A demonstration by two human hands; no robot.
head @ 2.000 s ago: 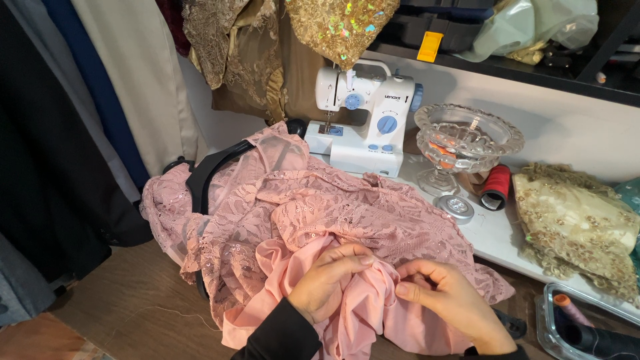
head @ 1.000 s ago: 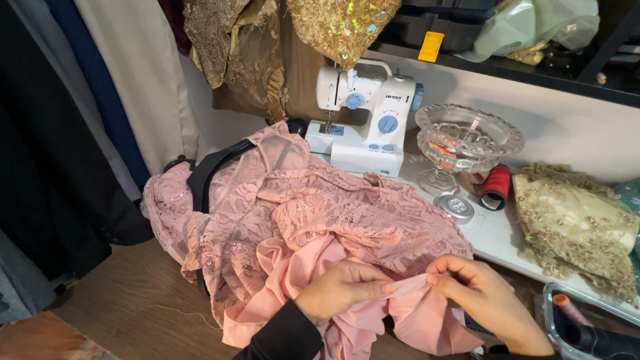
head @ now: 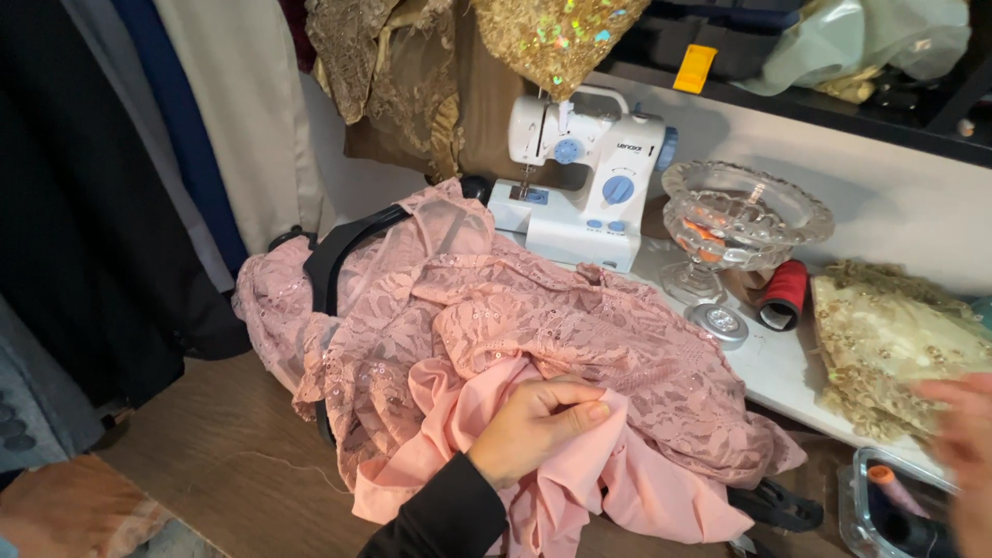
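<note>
A pink sequined lace garment (head: 573, 318) lies across a dark wooden surface, with a black plastic hanger (head: 329, 263) in its left part. Smooth pink lining fabric (head: 573, 465) spills from it toward me. My left hand (head: 542, 426) pinches an edge of this lining between thumb and fingers, near the middle of the view. At the right edge my right hand (head: 961, 442) is blurred and partly out of view, over the side of a clear plastic box (head: 849, 496). The fingers look extended, with nothing seen in them. Inside the box are a spool of pink thread (head: 897, 490) and dark items.
Behind the garment stands a white sewing machine (head: 597, 186). To its right are a cut-glass bowl (head: 744, 221), a round silver object (head: 719, 324), a red thread spool (head: 784, 294) and gold beaded fabric (head: 891, 349). Clothes (head: 232, 116) hang at left; a black shelf (head: 821, 101) runs above.
My right hand has let go of the pink lining and moved right, toward the plastic box. My left hand still holds the lining edge.
</note>
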